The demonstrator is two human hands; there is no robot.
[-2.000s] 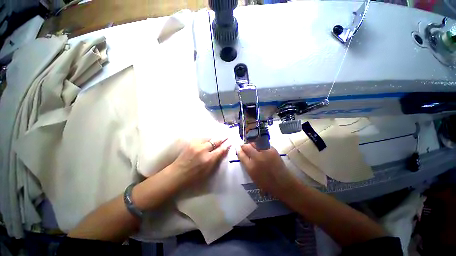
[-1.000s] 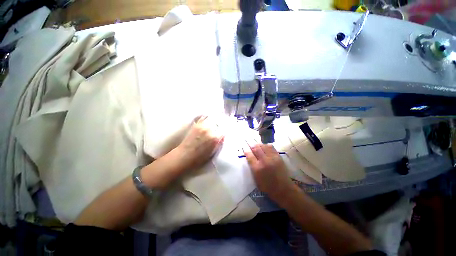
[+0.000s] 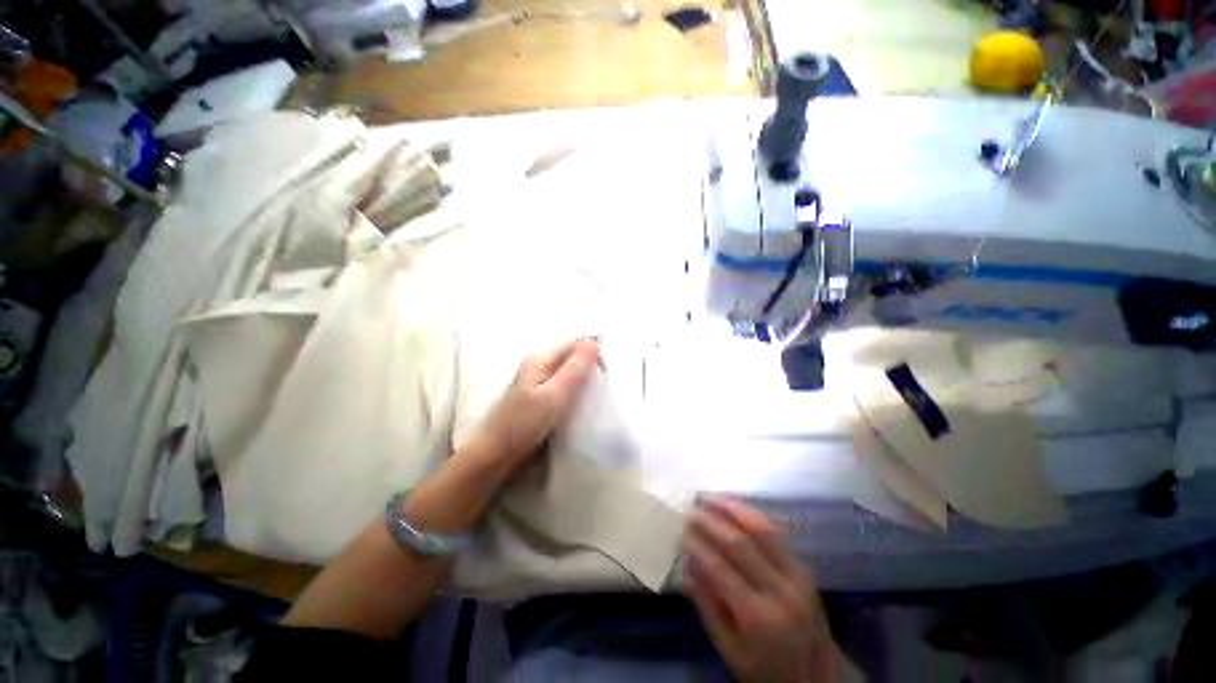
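A cream garment panel [image 3: 360, 387] lies bunched left of the needle area. My left hand [image 3: 534, 407] holds the cloth near its right edge, thumb and fingers together on it. My right hand [image 3: 754, 580] is blurred at the table's front edge, beside the cloth's lower corner; whether it touches the cloth is unclear. The presser foot and needle area [image 3: 803, 360] of the white sewing machine [image 3: 934, 187] stands right of the cloth, apart from it. Curved beige facing pieces [image 3: 994, 460] lie right of the needle, with a black label [image 3: 918, 399] on one.
Stacked cut panels [image 3: 160, 347] lie in folds at the left. The ruler-marked grey edge [image 3: 854, 534] runs along the front. Wood [image 3: 587, 64] and a yellow round object [image 3: 1006, 62] show behind the machine. Clutter fills the upper left.
The view has shifted, showing more behind the machine. The cloth now lies farther left of the needle. My right hand has moved from beside the presser foot down to the front edge.
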